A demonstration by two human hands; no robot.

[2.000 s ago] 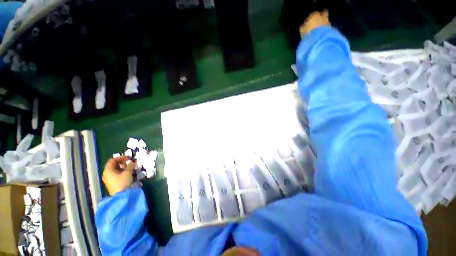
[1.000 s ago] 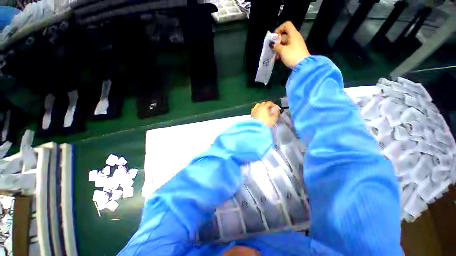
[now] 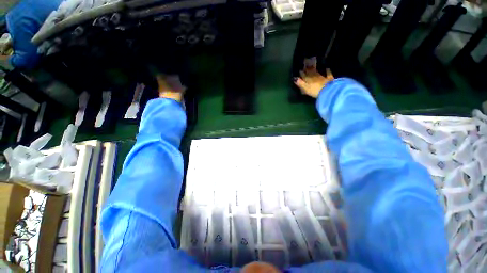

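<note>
My left hand (image 3: pixel 171 88) is dark and blurred at a black fixture on the far left side; its fingertips and anything in them are hidden. My right hand (image 3: pixel 315 82) has its fingers spread at the foot of another black fixture (image 3: pixel 319 32). A small pale piece (image 3: pixel 309 63) shows just beyond its fingers. A white blister tray (image 3: pixel 256 160) lies in front of my body, with narrow translucent bagged parts (image 3: pixel 218 234) in several near pockets. The loose white squares are not visible now, with my left sleeve over that side.
Black fixtures line the green far strip (image 3: pixel 277 101); some hold pale strips (image 3: pixel 103 109). Stacked trays (image 3: pixel 80 213) and a carton (image 3: pixel 50 229) of small pieces stand left. A heaped tray (image 3: pixel 464 160) lies right. Another person's blue sleeve (image 3: pixel 32 26) shows top left.
My left hand has moved from the tray's far edge to a far left fixture. My right hand held up a bagged part; now its fingers are spread low at a fixture and the part is not seen in it.
</note>
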